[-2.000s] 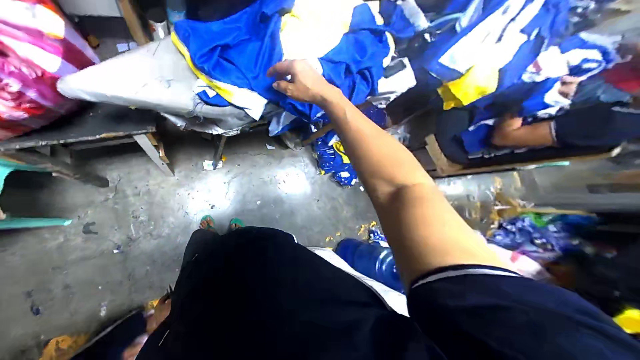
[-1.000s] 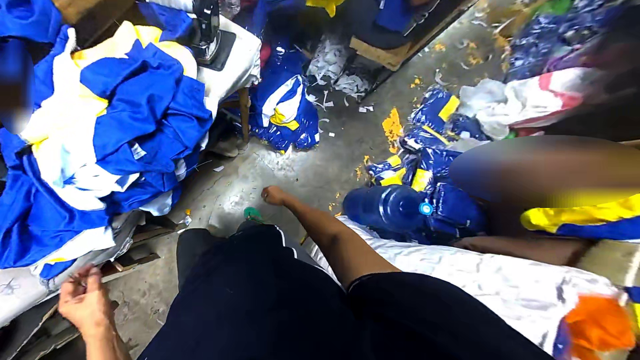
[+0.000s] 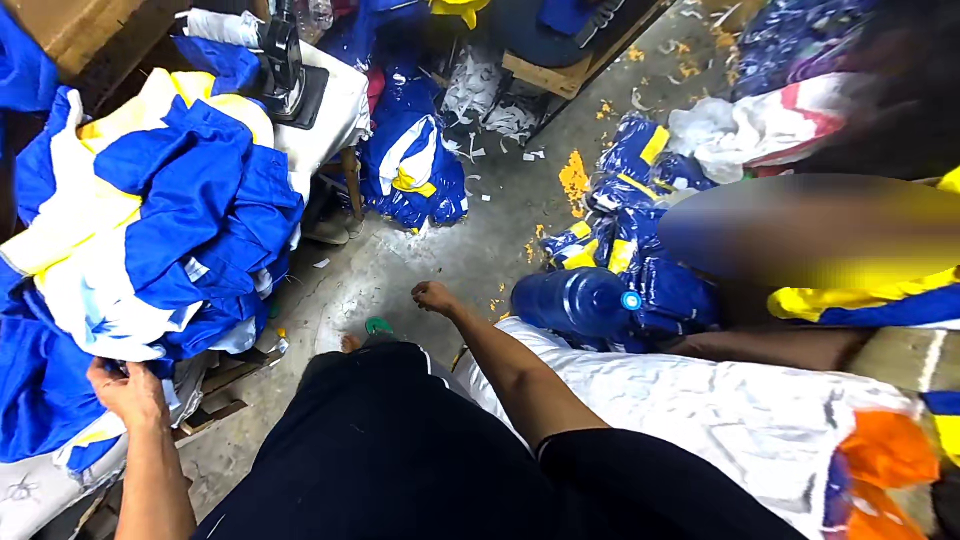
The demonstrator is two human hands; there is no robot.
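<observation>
A heap of blue, white and yellow garments [image 3: 195,202] lies on a cloth-covered table at the left. My left hand [image 3: 131,390] is at its lower edge, the fingertips at the cloth and partly hidden; whether they grip it cannot be told. My right hand [image 3: 433,297] hangs over the floor with loosely curled fingers and nothing visible in it. An electric iron [image 3: 289,82] stands on the white-covered table corner [image 3: 337,112] behind the heap.
Plastic-wrapped blue garments [image 3: 416,172] lie on the floor ahead. A large blue water bottle [image 3: 570,300] lies beside more wrapped bundles [image 3: 637,165] at the right. A long white sack [image 3: 675,405] runs along my right side. A person's arm [image 3: 772,349] is beyond it.
The view has swung far round since the oldest frame. My left hand has moved up to the garment heap since one second ago. My right hand stays low over the floor.
</observation>
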